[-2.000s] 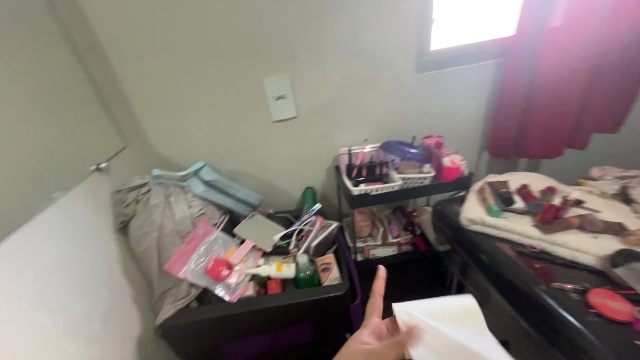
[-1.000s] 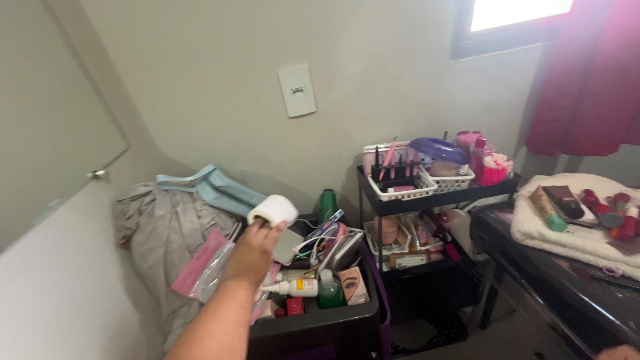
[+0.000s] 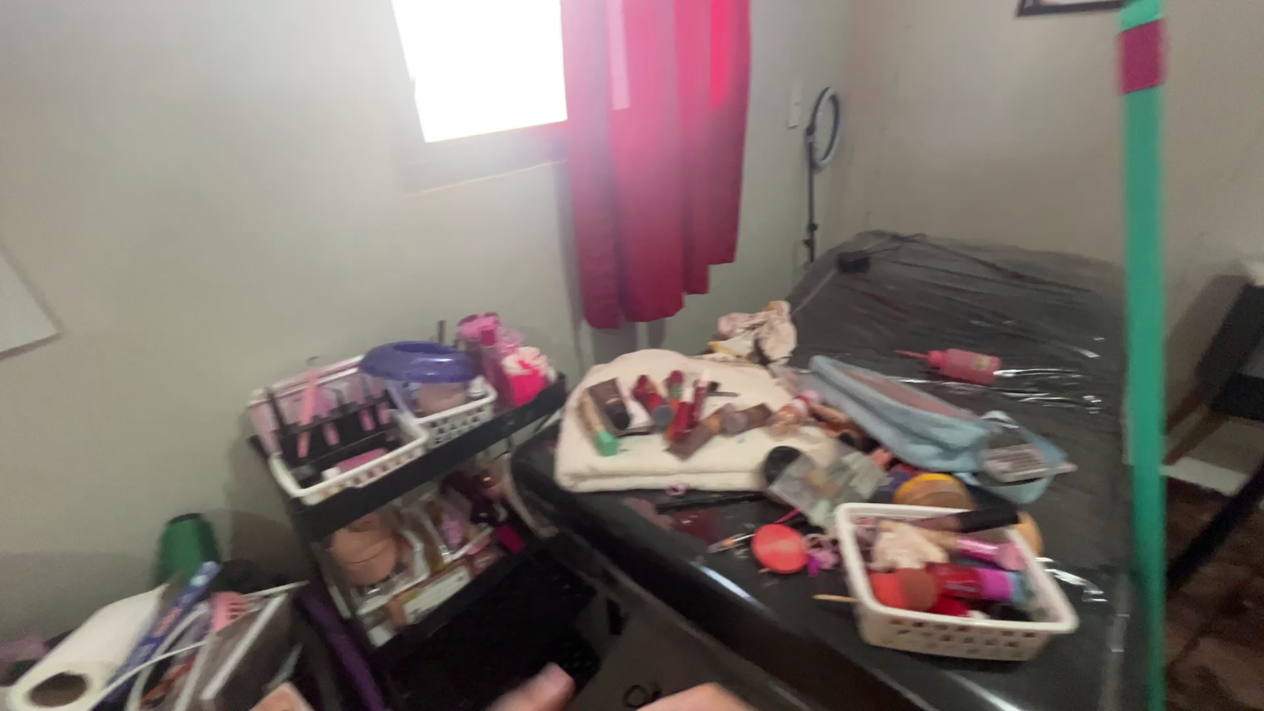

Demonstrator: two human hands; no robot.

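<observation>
At the bottom edge, blurred fingertips show: my left hand (image 3: 538, 688) at the left and my right hand (image 3: 696, 697) beside it, both mostly cut off. No held thing shows. They are below the black plastic-covered bed (image 3: 681, 583). On it a folded cream towel (image 3: 602, 472) bears makeup tubes (image 3: 681, 405). A white plastic basket (image 3: 953, 632) of cosmetics stands near the bed's edge, with a red round item (image 3: 779, 548) to its left. A light blue zip pouch (image 3: 899, 425) lies behind. The white roll (image 3: 89, 647) rests in the cluttered bin at lower left.
A black tiered cart (image 3: 425, 464) with white baskets (image 3: 355, 479) and a purple-lidded container (image 3: 420, 362) stands left of the bed. A green vertical strip (image 3: 1144, 346) crosses the right side. A pink bottle (image 3: 963, 364) lies farther back, and a red curtain (image 3: 657, 178) hangs behind.
The white roll, held above the bin a second ago, now lies in it, let go. The hand has withdrawn toward the bottom edge. The view has swung right, onto the bed.
</observation>
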